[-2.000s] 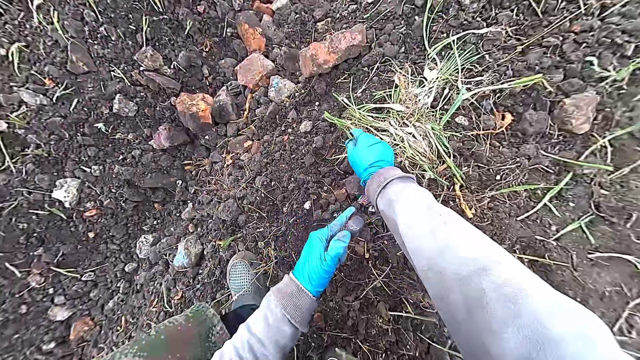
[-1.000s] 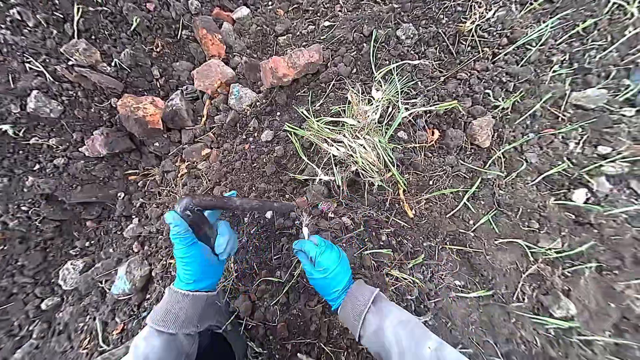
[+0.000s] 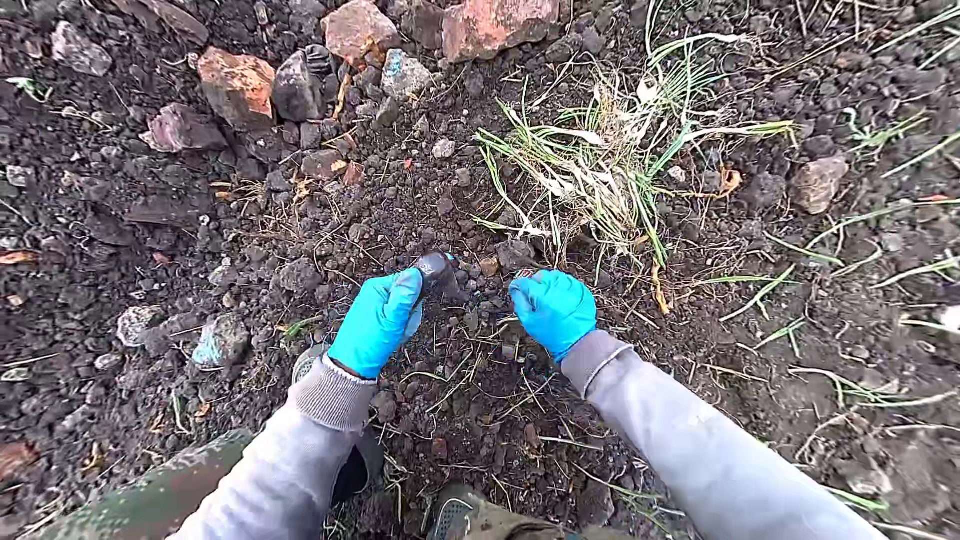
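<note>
Both hands wear blue gloves. My left hand (image 3: 379, 322) grips a dark-handled hand tool (image 3: 435, 271), whose metal head is blurred and partly hidden. My right hand (image 3: 555, 309) is closed a short way to the right, low over the soil; a small reddish bit shows at its fingertips, too little to tell what it is. Just beyond my right hand lies a loose pile of pulled green plants with white bulbs (image 3: 592, 169), probably young onions or garlic.
Broken reddish stones (image 3: 499, 26) and an orange-faced rock (image 3: 238, 86) lie beyond and to the left. Thin green shoots (image 3: 847, 382) stand in the soil at right. A shoe (image 3: 454, 514) and camouflage-patterned trousers (image 3: 161, 487) are at the bottom.
A second ago the tool lay sideways from my left hand toward my right; now it is turned and seen shortened. My right hand has moved nearer the plant pile.
</note>
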